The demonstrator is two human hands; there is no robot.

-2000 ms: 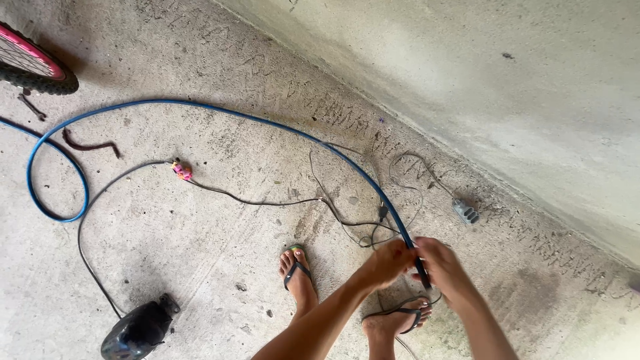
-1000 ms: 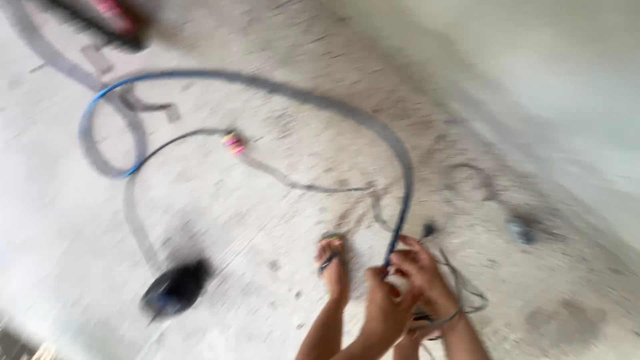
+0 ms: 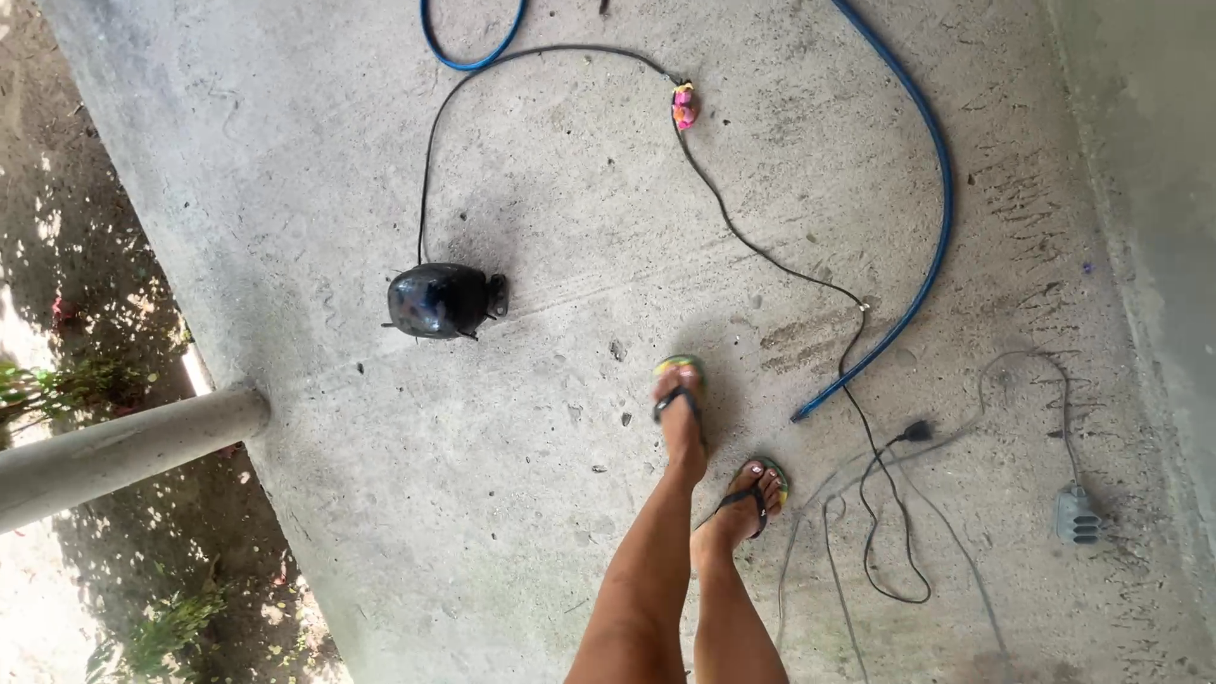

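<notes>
Neither of my hands is in the head view. A blue hose (image 3: 947, 190) lies curved on the concrete floor, its free end pointing at my feet and crossing near a thin dark power cord. Another part of blue hose (image 3: 463, 65) loops at the top edge. The black compressor (image 3: 439, 300) rests on the floor at left, with the dark cord (image 3: 731, 220) running from it past a pink and yellow wrapped joint (image 3: 684, 106). The cord ends in a black plug (image 3: 915, 431). A grey outlet block (image 3: 1079, 516) on a grey cord lies at right.
My feet in flip-flops (image 3: 679, 394) stand near the middle of the floor. A round concrete post (image 3: 133, 446) rises at the left edge of the slab, with soil and plants (image 3: 171, 632) beyond it. A concrete wall (image 3: 1154, 190) borders the right side.
Both hands held the blue hose near its end earlier; now the hose end lies on the floor and the hands are out of view. The view has shifted toward the post side.
</notes>
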